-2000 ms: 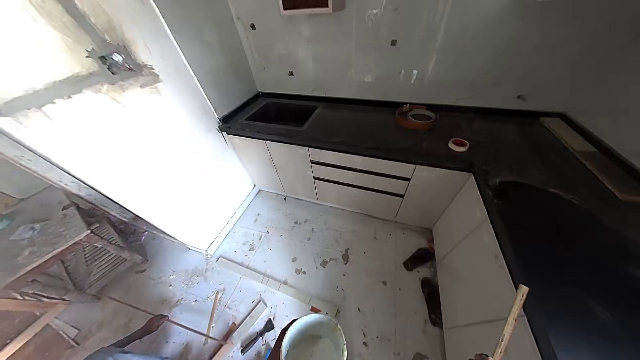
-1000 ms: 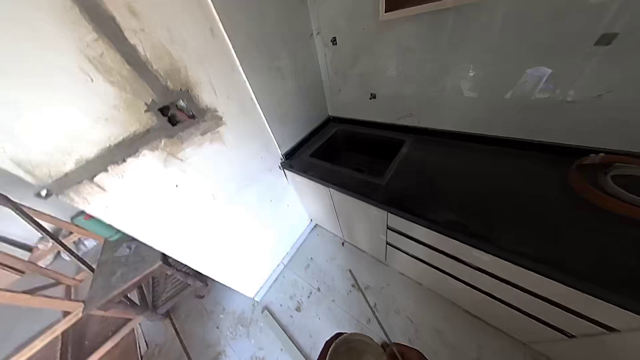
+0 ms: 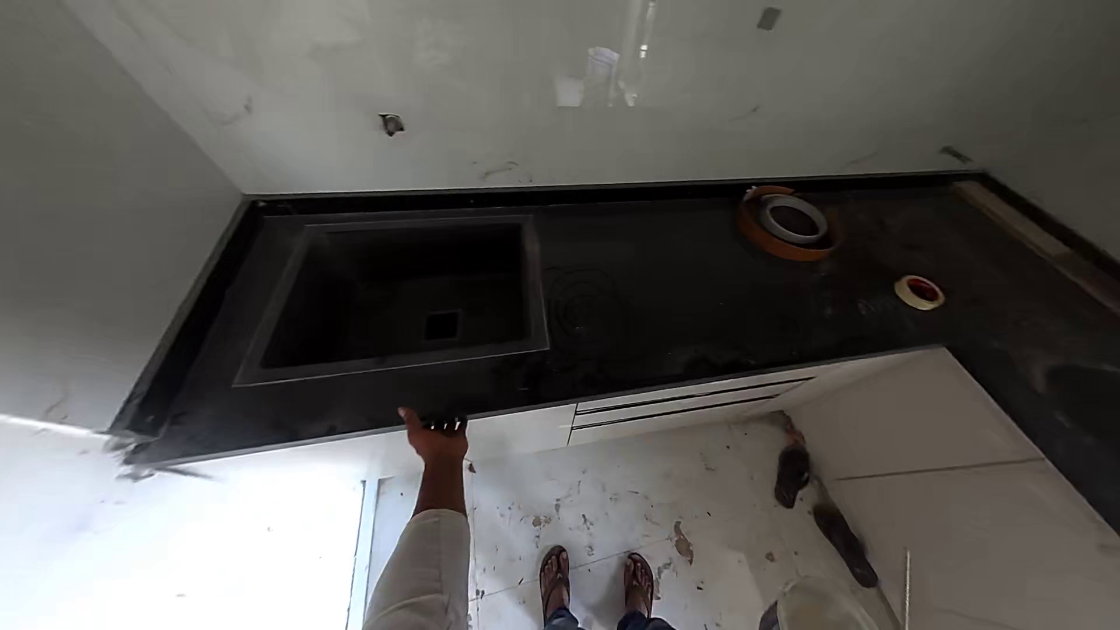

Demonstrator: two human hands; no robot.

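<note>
My left hand [image 3: 436, 435] rests on the front edge of the black stone countertop [image 3: 647, 315], fingers over the top near the sink's front rim, nothing visible in it. The dark rectangular sink [image 3: 394, 293], with a square drain, is set into the counter just beyond the hand. White cabinet fronts [image 3: 516, 433] with dark handle grooves run below. My right hand is out of view.
Coiled orange and grey bands [image 3: 792, 223] and a tape roll [image 3: 919, 292] lie on the counter, with a long strip [image 3: 1032, 229] at the right. Dark shoes [image 3: 844, 542] and a bucket [image 3: 822, 605] stand on the dirty tiled floor [image 3: 604, 499].
The view has moved in close over the sink and counter. My left hand has come into view on the counter's front edge, where no hand shows in the frame before.
</note>
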